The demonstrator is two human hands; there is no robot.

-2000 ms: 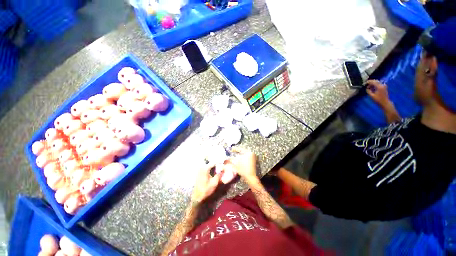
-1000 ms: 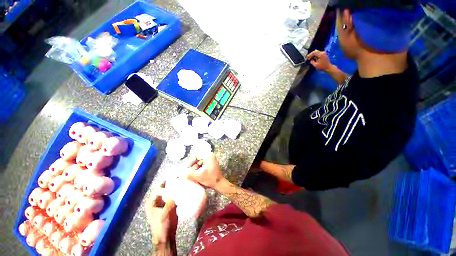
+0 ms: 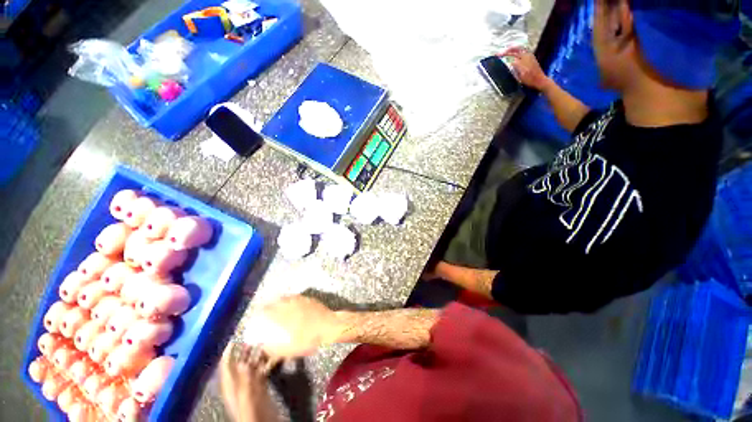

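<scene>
My right hand (image 3: 293, 326) reaches across the bench from the right, blurred and overexposed. My left hand (image 3: 246, 381) is just below it, also blurred. The hands are close together, and whatever lies between them is too bright and blurred to make out. Rows of pink moulded pieces (image 3: 136, 290) with dark holes sit in a large blue tray (image 3: 216, 276) to the left of my hands. Several white stuffing wads (image 3: 317, 216) lie on the bench beyond my hands. Another white wad (image 3: 320, 119) lies on the blue top of the digital scale (image 3: 284, 132).
A black smartphone (image 3: 233, 130) lies left of the scale. A small blue tray (image 3: 185, 119) at the far left holds mixed items and a clear bag. Pale plastic bulk (image 3: 420, 58) lies beyond the scale. A co-worker in a black shirt (image 3: 610, 206) at right touches another phone (image 3: 500, 76).
My right hand has moved left and down, away from the wads, to my left hand. The pink piece seen between my hands is no longer distinct. The co-worker's hand has moved onto the phone.
</scene>
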